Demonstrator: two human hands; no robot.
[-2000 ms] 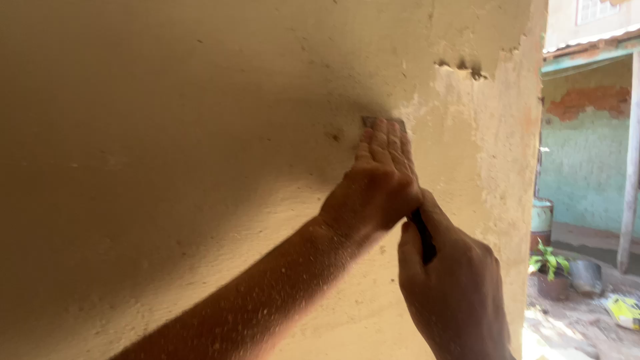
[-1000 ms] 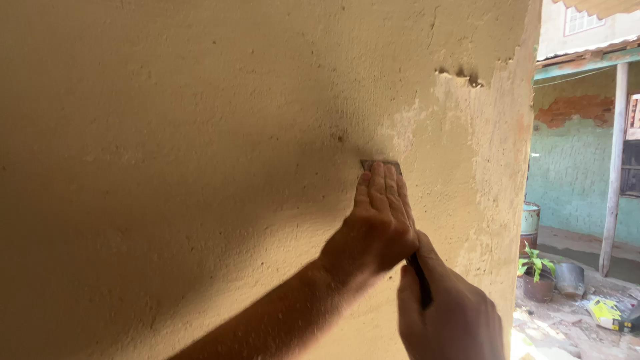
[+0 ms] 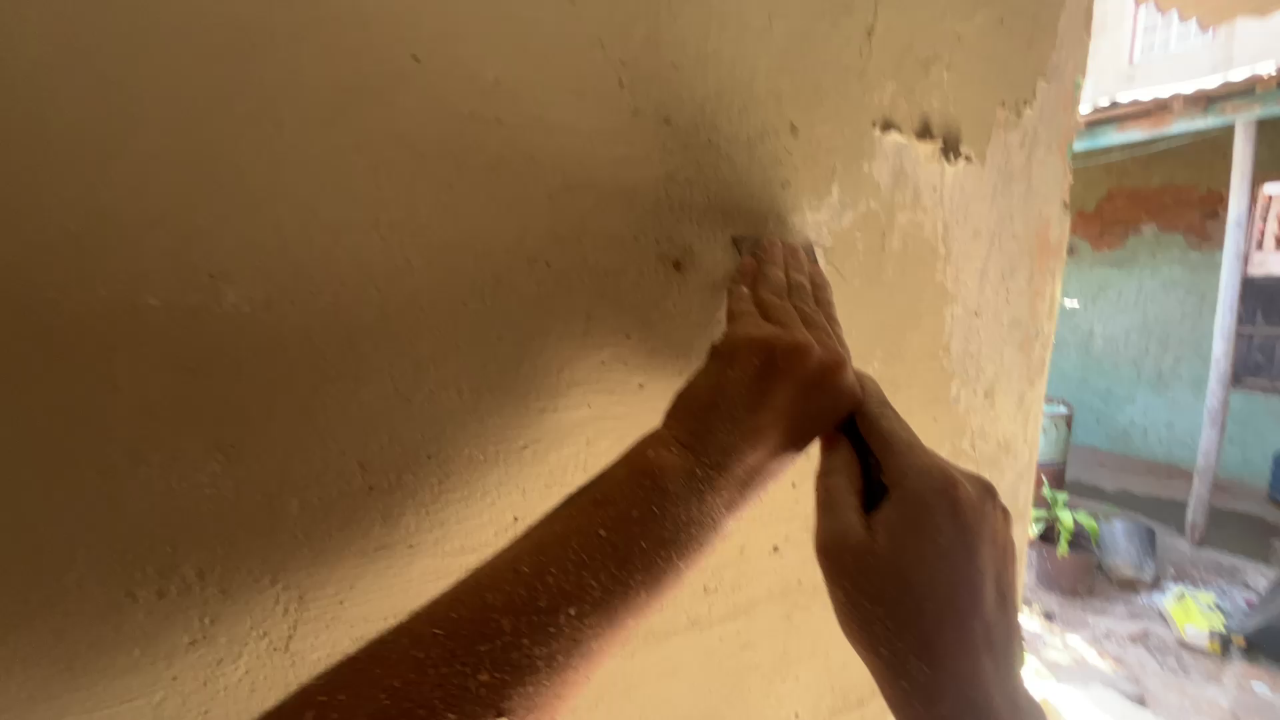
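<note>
My right hand (image 3: 915,520) is closed round the black handle of a scraper (image 3: 745,245), whose metal blade edge lies against a yellow-painted plaster wall (image 3: 450,250). My left hand (image 3: 780,340) lies flat over the blade, fingers together and pointing up, pressing it to the wall. Only the blade's top edge and corners show past the fingertips; the rest is hidden. Pale, peeled paint lies just above and right of the blade. Specks of dust cover the left forearm.
A ragged hole (image 3: 925,135) breaks the plaster at upper right, near the wall's edge. Beyond it are a wooden post (image 3: 1222,330), a potted plant (image 3: 1062,520), a dark bucket (image 3: 1127,550) and a yellow bag (image 3: 1195,615) on the ground.
Both hands and the scraper moved down the wall between the first and second earlier frames, then back up by now. The grip looks the same throughout.
</note>
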